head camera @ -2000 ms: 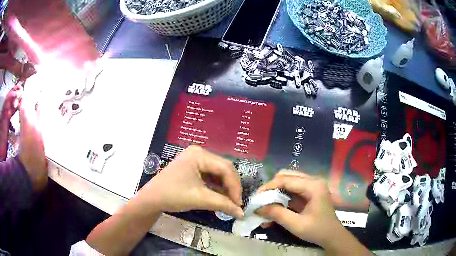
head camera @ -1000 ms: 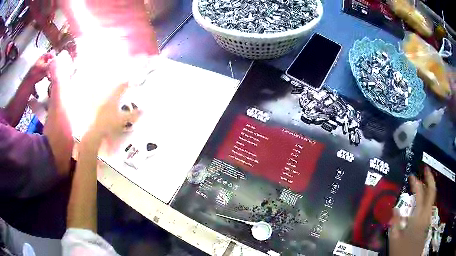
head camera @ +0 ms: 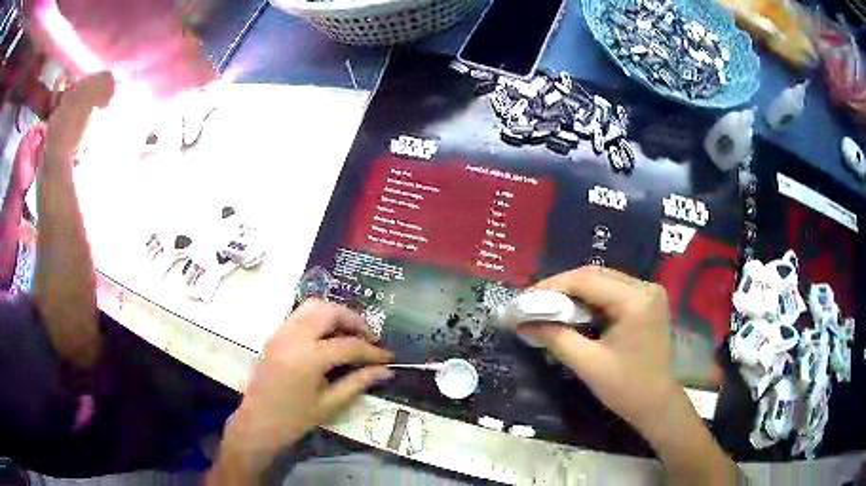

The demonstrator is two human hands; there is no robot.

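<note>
My left hand [head camera: 313,365] is near the bench's front edge. Its fingers pinch a thin pale stick [head camera: 416,365] whose far end reaches a round white glue cap [head camera: 456,378]. My right hand [head camera: 608,351] is to the right, above the printed carton mat [head camera: 446,218]. It holds a glossy white moulded piece [head camera: 544,308] between thumb and fingers. Other white moulded pieces [head camera: 765,332] lie heaped at the right. Oval striped inserts [head camera: 555,112] lie loose at the mat's far edge.
A white board [head camera: 294,161] with several white pieces is at left under strong glare. Another person's arm [head camera: 62,237] reaches over it. A white basket [head camera: 385,24], black smartphone [head camera: 516,33], blue basket [head camera: 750,81] and squeeze bottles [head camera: 729,140] stand at the far side.
My right hand has come from the right-hand heap to the middle with a white piece. My left hand has moved off the board and taken hold of the stick. The view has shifted.
</note>
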